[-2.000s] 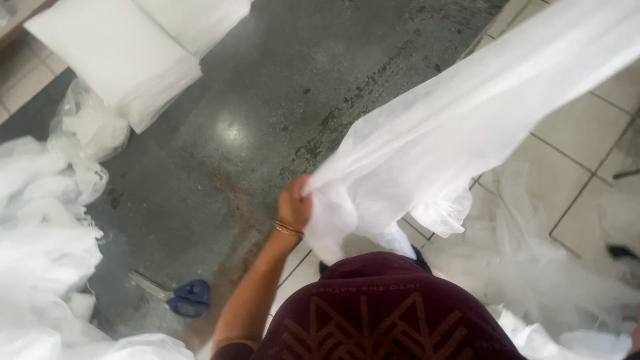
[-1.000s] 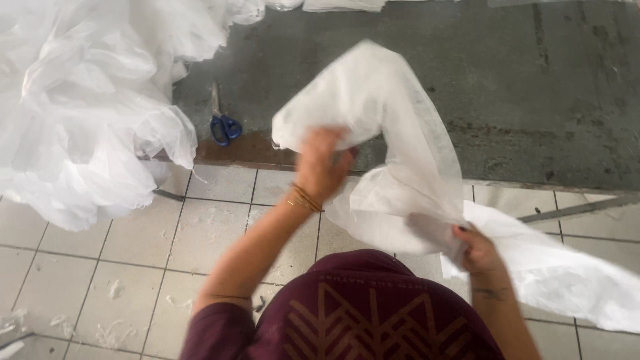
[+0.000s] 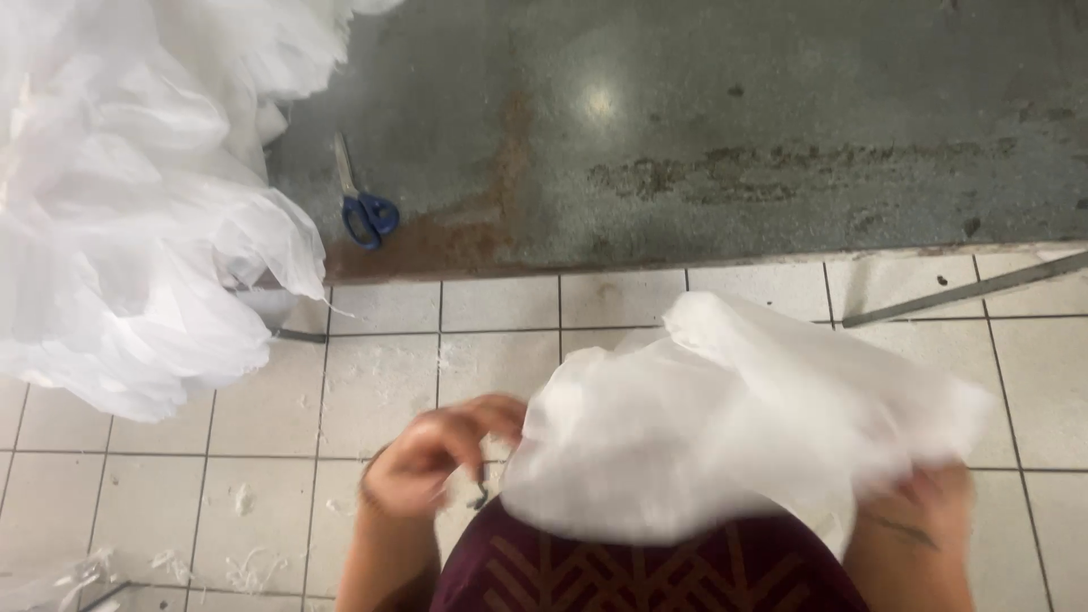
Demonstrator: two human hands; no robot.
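A sheer white sheet of fabric or film, blurred and bunched up, hangs in front of my maroon shirt. My left hand is at its left edge with bent fingers; whether the fingertips pinch the sheet is unclear. On the other side, my right hand is partly hidden behind the sheet and grips its right end. Scissors with blue handles lie on the worn grey table, near its front edge.
A large heap of white sheer material covers the table's left end and hangs over the edge. Scraps and threads are scattered on the tiled floor. A grey metal bar runs below the table edge at right.
The long white sheet, first stretched toward the upper right, is now gathered in front of my body. Both hands have come back from the table edge toward me. The view has turned.
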